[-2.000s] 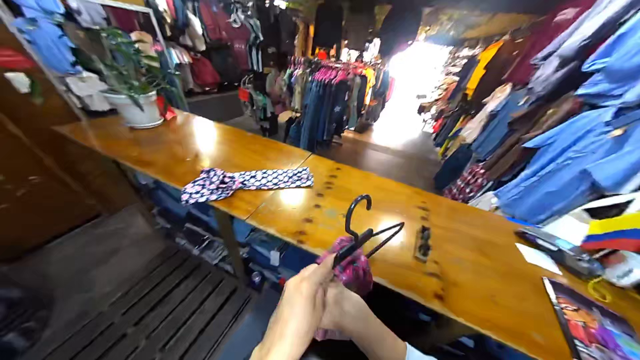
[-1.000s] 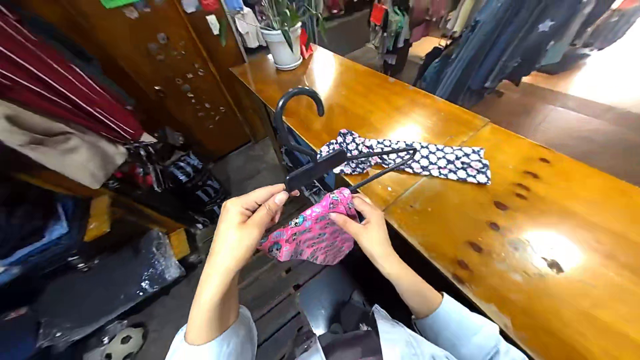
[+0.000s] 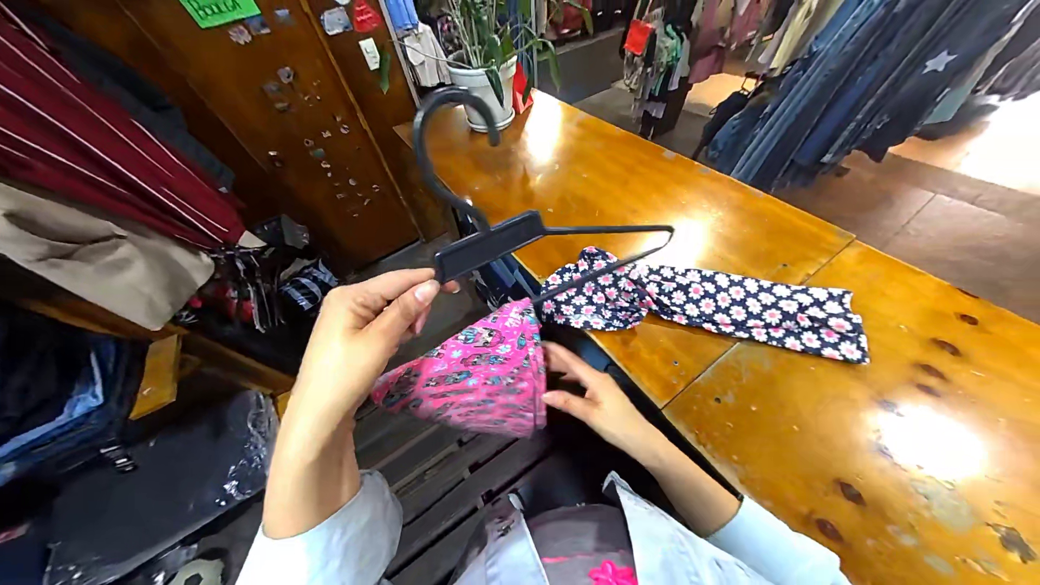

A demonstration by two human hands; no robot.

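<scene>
My left hand pinches one end of the black plastic clothes hanger between thumb and fingers, its hook pointing up. From the hanger's lower part hangs a pink printed cloth garment, spread below the bar. At the garment's right edge is my right hand, fingers apart; whether it grips the fabric cannot be told. Behind the hanger, a navy garment with a daisy print lies on the varnished wooden counter, bunched at its left end.
A potted plant in a white pot stands at the counter's far end. Jeans hang beyond the counter. At left are a striped dark red garment, a beige cloth and a plastic-wrapped dark package. Below lies a slatted wooden floor.
Since one second ago, my right hand has moved down the pink garment's right side, and the garment hangs more spread out. Earlier, the view swung left from the shop racks.
</scene>
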